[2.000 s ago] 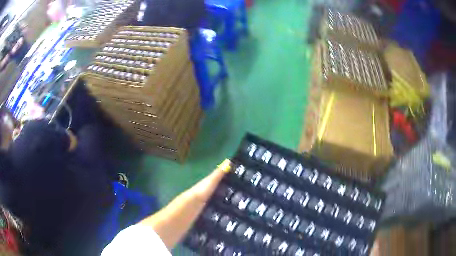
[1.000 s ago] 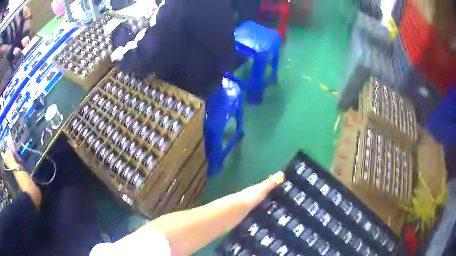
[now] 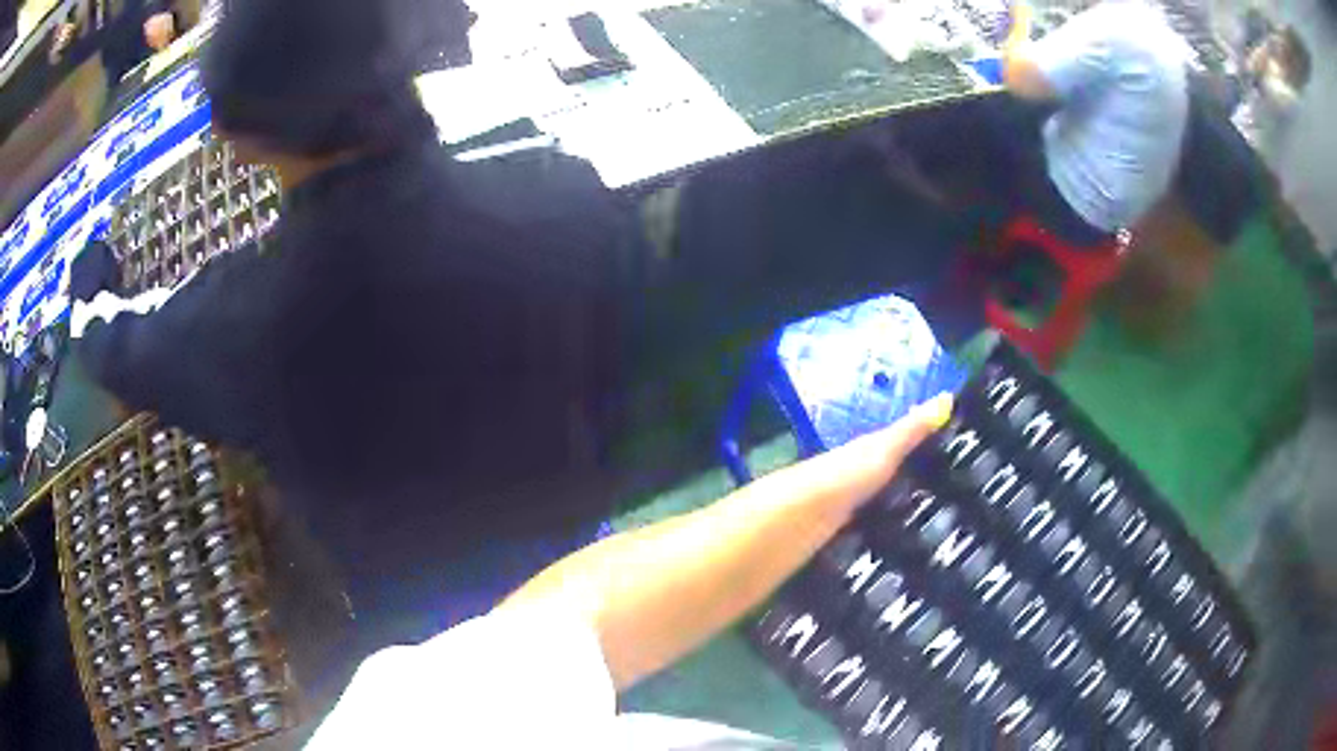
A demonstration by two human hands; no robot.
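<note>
A large black divided tray (image 3: 1012, 587) is at the lower right, tilted, with rows of round black units standing in it with glints. My left hand (image 3: 912, 429) grips the tray's upper left edge; a yellow finger cot shows at the fingertip. My left forearm and white sleeve reach up from the bottom. My right hand is not in view. The tray's lower edge is cut off by the picture.
A person in dark clothing (image 3: 425, 338) is close on the left, beside a brown divided carton (image 3: 74, 616) of units. A blue stool (image 3: 858, 367) stands behind the tray. A white-covered bench (image 3: 675, 118) runs along the back, with a person in light blue (image 3: 1122, 118) and a red stool (image 3: 1056, 301).
The view has swung from the carton stacks and green aisle to the bench and blue stool. The tray has stayed in my left hand. The person in dark clothing now appears much nearer.
</note>
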